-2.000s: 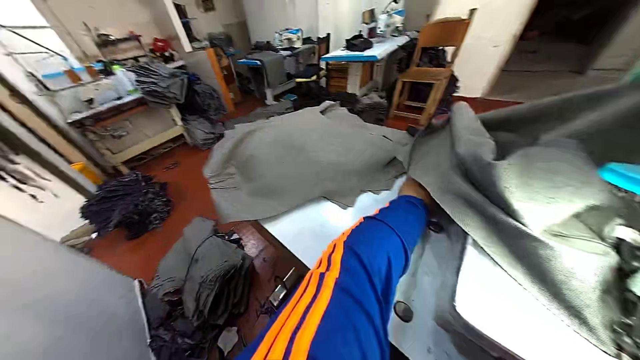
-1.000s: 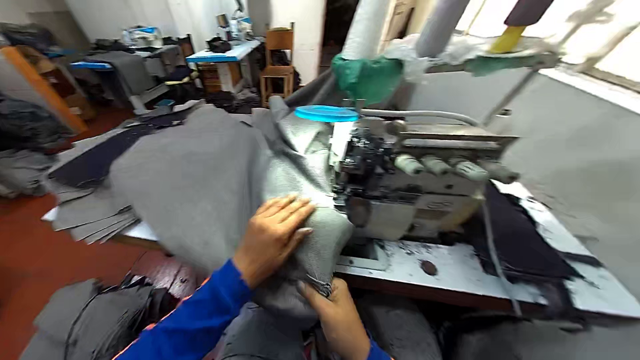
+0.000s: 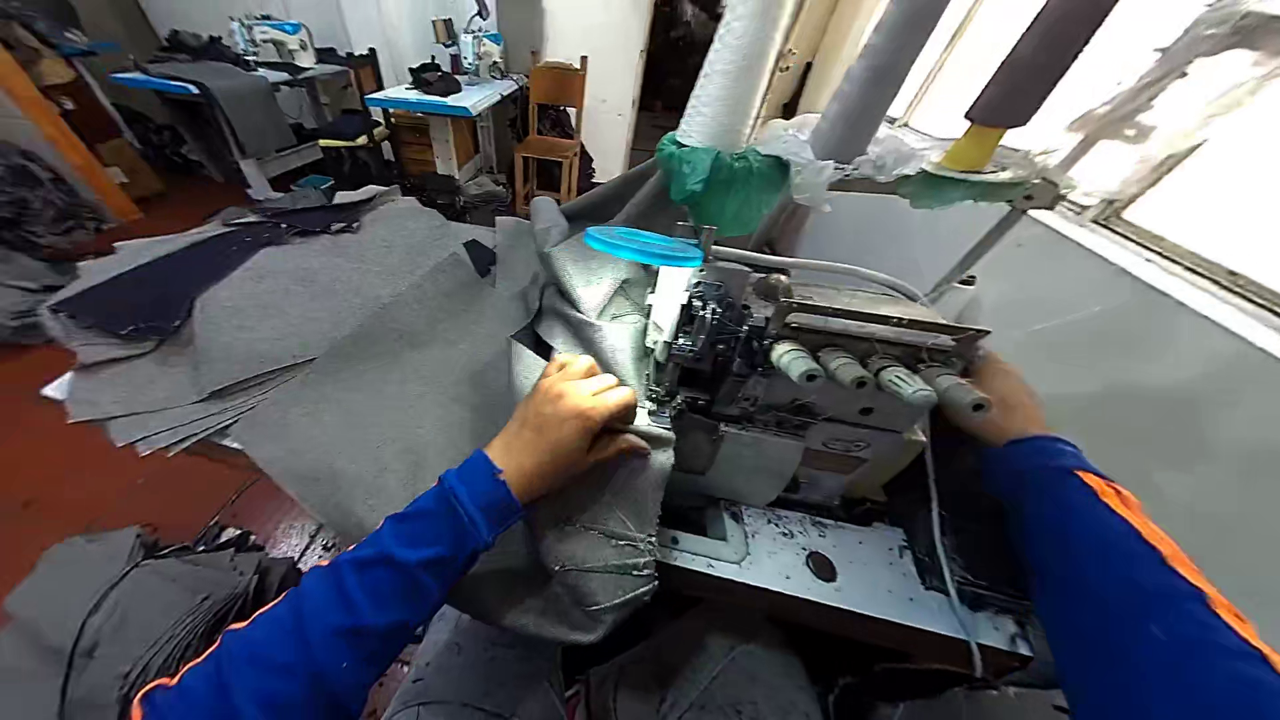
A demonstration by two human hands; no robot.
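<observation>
Grey fabric (image 3: 600, 540) lies at the needle area of an overlock sewing machine (image 3: 840, 400) and hangs over the front edge of its table. My left hand (image 3: 570, 425) grips a fold of this fabric just left of the presser foot, its fingers curled. Reaching around the machine's right end, my right hand (image 3: 1005, 400) touches the housing beside the tension dials (image 3: 880, 378); its fingertips are hidden behind the machine, so its hold is unclear. A blue magnifier-like ring (image 3: 643, 246) sits above the needle area.
Stacked grey fabric pieces (image 3: 330, 300) spread to the left, with dark pieces among them. Another bundle (image 3: 190, 610) lies at lower left. Large thread cones (image 3: 725, 80) stand behind the machine. A wooden chair (image 3: 552, 130) and other sewing tables (image 3: 450, 97) are farther back.
My right hand has moved from the fabric's near edge to the machine's right end. My left hand stays on the fabric, its fingers now curled rather than laid flat.
</observation>
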